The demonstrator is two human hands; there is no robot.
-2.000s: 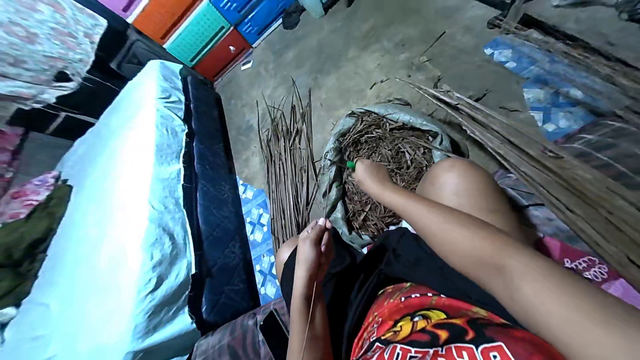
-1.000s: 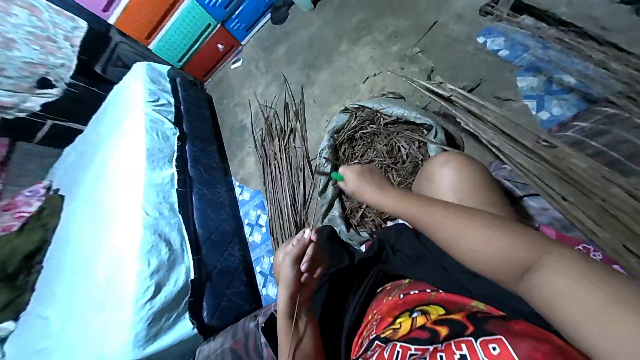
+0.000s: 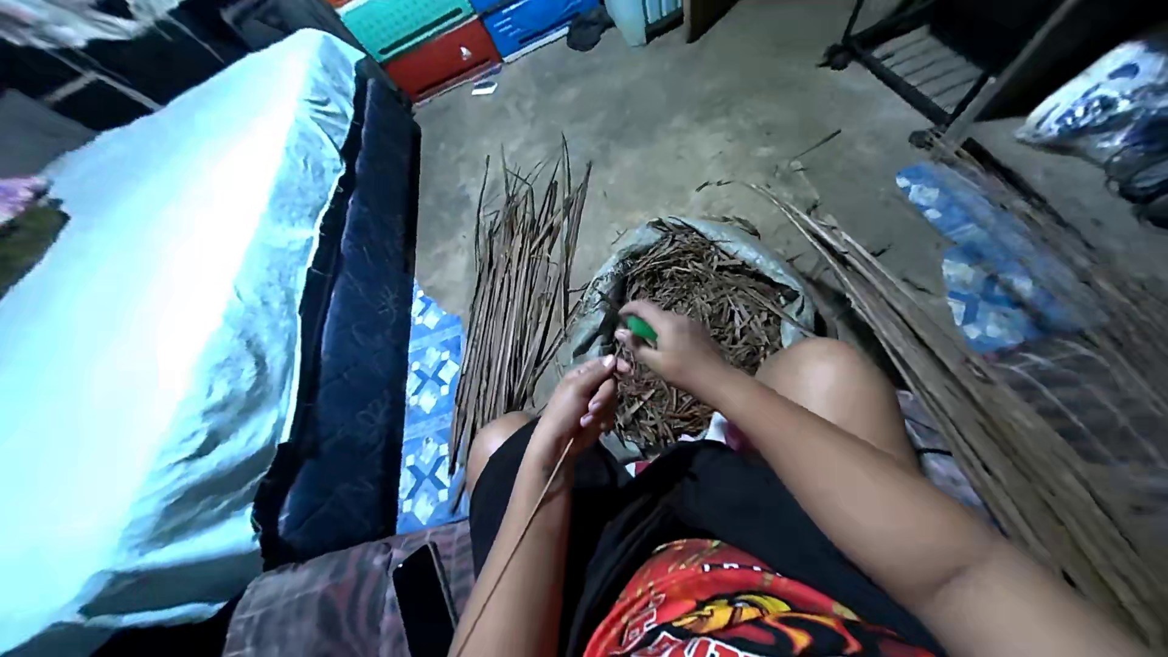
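Observation:
My left hand (image 3: 580, 401) pinches a thin dried plant strip (image 3: 522, 538), whose length trails back along my forearm. Close against its fingertips is my right hand (image 3: 671, 342), closed on a tool with a green handle (image 3: 641, 328); the tool's blade cannot be made out clearly. Both hands are over the near left part of an open sack (image 3: 794, 283) filled with short dried plant scraps (image 3: 721, 283). Left of the sack, a bundle of long dried strips (image 3: 520, 283) lies on the floor.
Long dried stalks (image 3: 949, 365) stretch along my right side. A mattress with a pale sheet (image 3: 182, 274) stands at left. A phone (image 3: 422, 598) lies on the cushion by my left thigh. Coloured plastic drawers (image 3: 444, 59) stand at the back.
My right hand has come back to my left hand's fingertips; one second ago the two were apart. The left hand still holds the strip.

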